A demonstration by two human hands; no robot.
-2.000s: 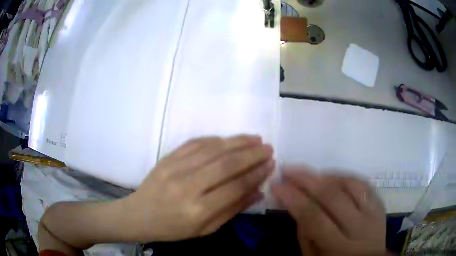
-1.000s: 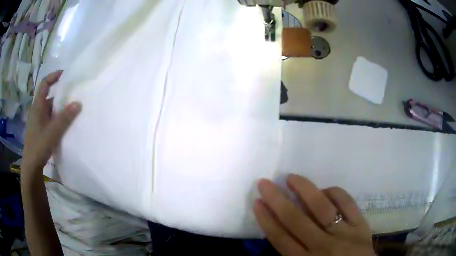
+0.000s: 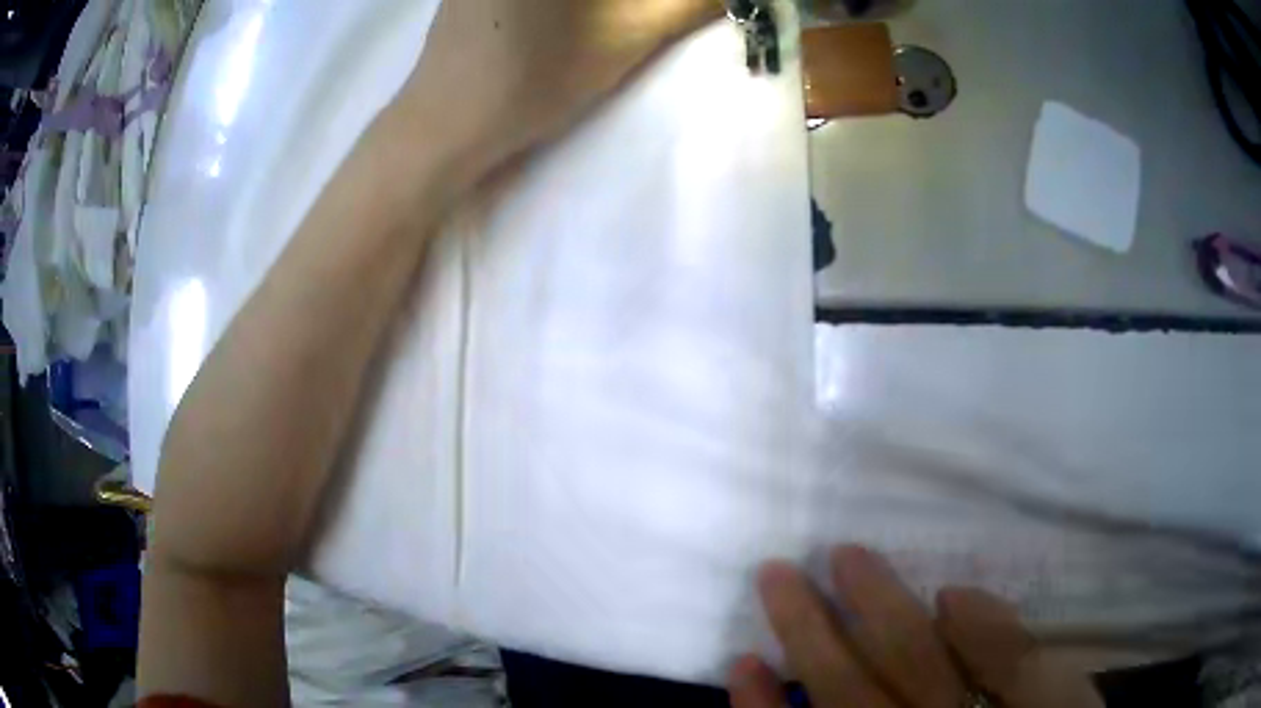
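Note:
A white fabric panel [image 3: 622,387] lies flat over the machine table, with a thin vertical seam line left of its middle. Its right edge runs up to the presser foot [image 3: 761,42] at the top. My left forearm crosses the panel from the lower left. My left hand [image 3: 595,56] is at the top beside the foot, cut off by the frame edge, its fingertips hidden. My right hand [image 3: 885,643] rests with spread fingers at the panel's lower right corner, partly cut off; whether it pinches the cloth is unclear.
An orange-brown block [image 3: 849,69] sits right of the foot. A white chalk-like square [image 3: 1083,177], pink snips [image 3: 1228,268] and black scissor handles [image 3: 1224,69] lie on the bed. Tied white bundles [image 3: 90,208] are far left. A dark blurred streak crosses the right front.
My left hand has moved from the panel's left edge up beside the presser foot. My right hand is slightly lower and further right. The camera view has shifted, so bed items sit further right.

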